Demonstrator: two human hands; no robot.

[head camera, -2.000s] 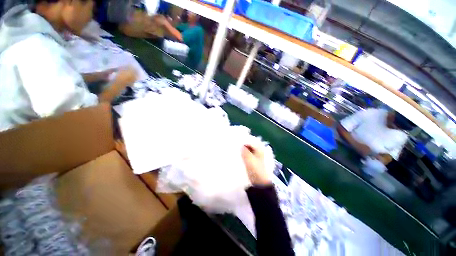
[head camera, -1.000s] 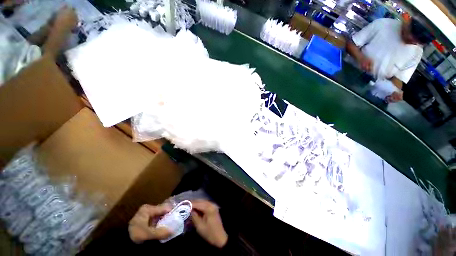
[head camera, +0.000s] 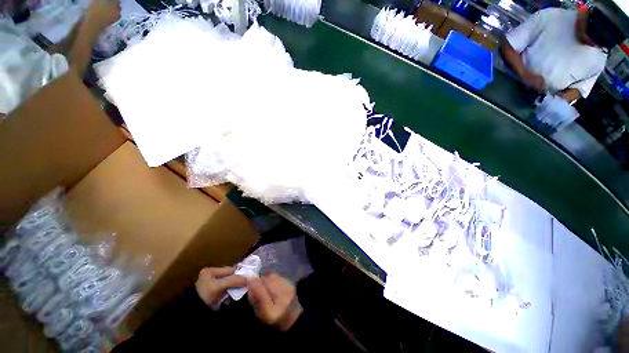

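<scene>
A small white power adapter (head camera: 243, 270) with its folded cord is between my two hands, low in the head view, in front of the dark lap. My left hand (head camera: 219, 285) holds it from the left side. My right hand (head camera: 274, 300) has its fingers on its lower right. A clear plastic bag (head camera: 290, 256) spreads out behind and to the right of the adapter. The fingers hide part of the adapter, and I cannot tell how far it sits inside the bag.
An open brown carton (head camera: 148, 203) with rows of bagged adapters (head camera: 72, 276) is at left. Empty poly bags (head camera: 276, 131) lie heaped on the bench edge. Loose adapters (head camera: 427, 200) lie on white sheets at right. A blue bin (head camera: 465, 59) and a person are across the line.
Since one second ago, the cord loop stands out less between my hands, my right hand has moved left under it, and the bag shows spread out behind. Earlier, one hand was at the bag heap.
</scene>
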